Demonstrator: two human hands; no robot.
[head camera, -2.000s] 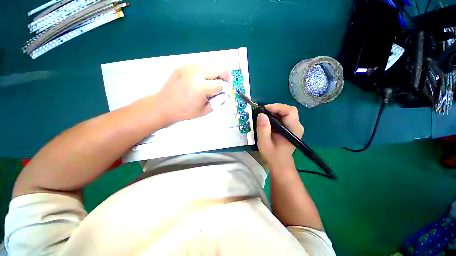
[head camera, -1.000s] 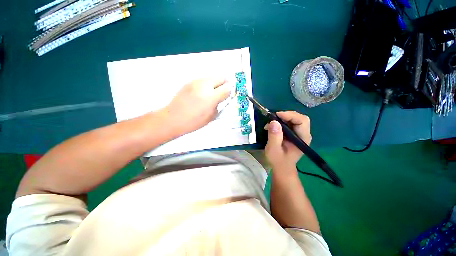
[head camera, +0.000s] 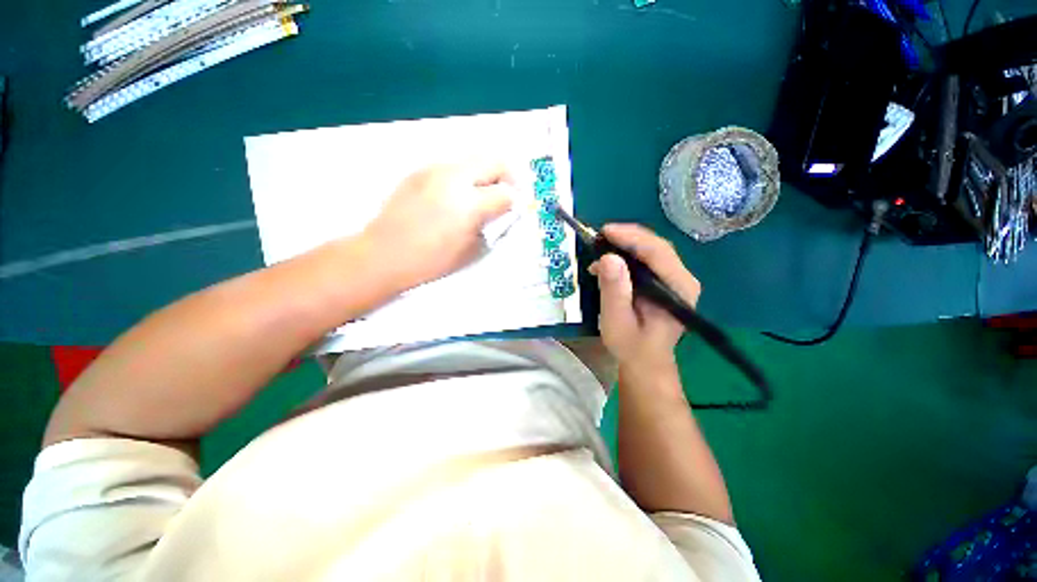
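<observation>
A white board (head camera: 330, 171) lies in front of my body on the dark green bench. Several small green circuit boards (head camera: 556, 257) sit in a row along its right edge. My right hand (head camera: 644, 290) holds the black soldering iron (head camera: 696, 323) like a pen, its metal tip at the upper-middle part of the row. My left hand (head camera: 438, 222) rests over the board just left of the row, fingers bent together near the circuit boards. Something thin and whitish shows at its fingertips, too blurred to name; solder wire cannot be made out clearly.
A round grey-brown cup (head camera: 689, 202) with silvery contents stands right of the board. The black soldering station (head camera: 841, 125) with a lit display is at the upper right, with a bundle of thin pale sticks (head camera: 1010, 216) beyond. White LED strips (head camera: 188, 57) lie at the upper left.
Since one second ago, the iron and my right hand have moved slightly up and left, bringing the tip onto the row. My left hand has shifted slightly left.
</observation>
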